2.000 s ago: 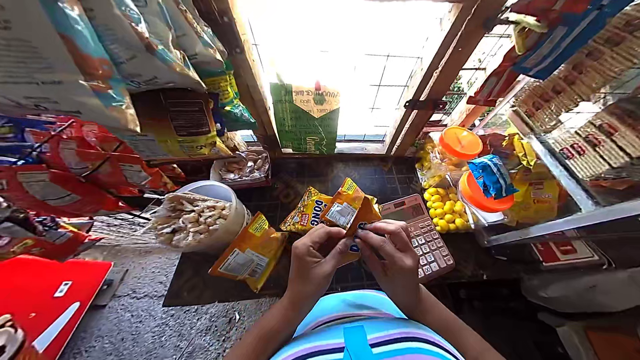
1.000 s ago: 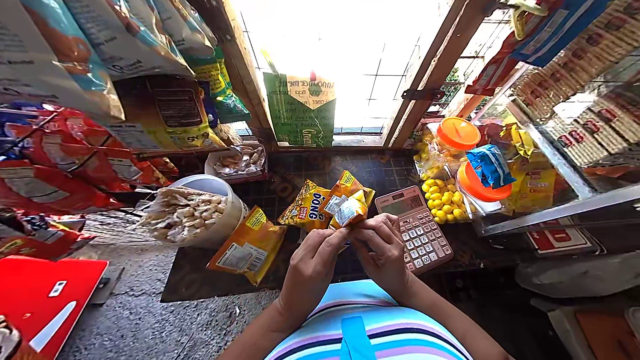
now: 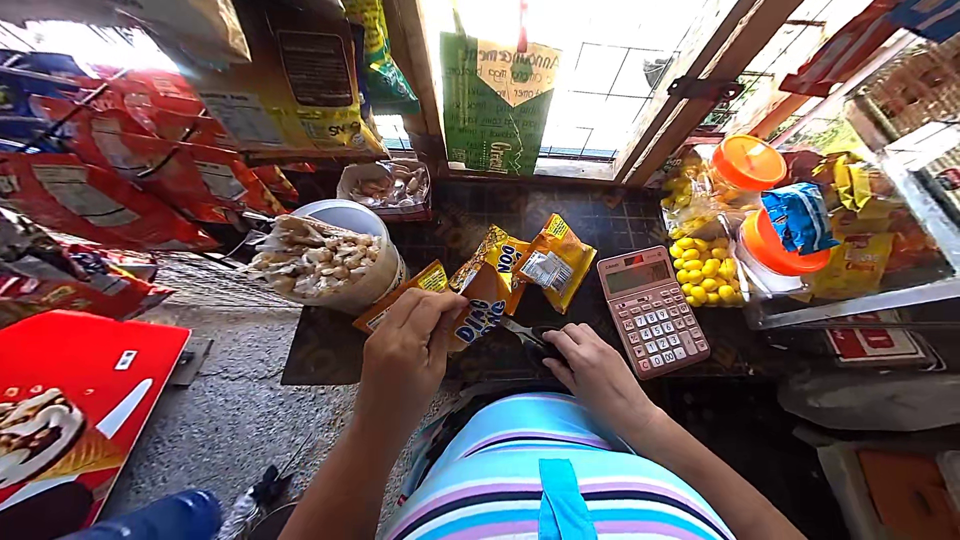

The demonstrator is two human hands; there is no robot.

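My left hand [image 3: 412, 330] pinches the top edge of an orange snack packet [image 3: 480, 319] with blue lettering. My right hand [image 3: 585, 360] is closed on the black handles of a pair of scissors [image 3: 531, 335], whose metal blades reach to the packet's right side. Just beyond lies a yellow snack packet [image 3: 491, 251], with another orange packet [image 3: 557, 262] to its right. A further orange packet [image 3: 431, 281] is partly hidden behind my left hand. The pink calculator [image 3: 654, 311] lies to the right of my right hand.
A white bucket [image 3: 394, 262] of bagged nuts stands at left, with a small box [image 3: 385, 187] behind it. Clear containers with orange lids [image 3: 748, 163] and yellow sweets [image 3: 703, 271] are at right. Red packets [image 3: 97, 195] hang at far left. A metal-framed case [image 3: 862, 300] borders the right.
My hands were together over a packet; now they are apart. The scissors are now visible in my right hand, while my left hand holds a packet with its blue lettering showing.
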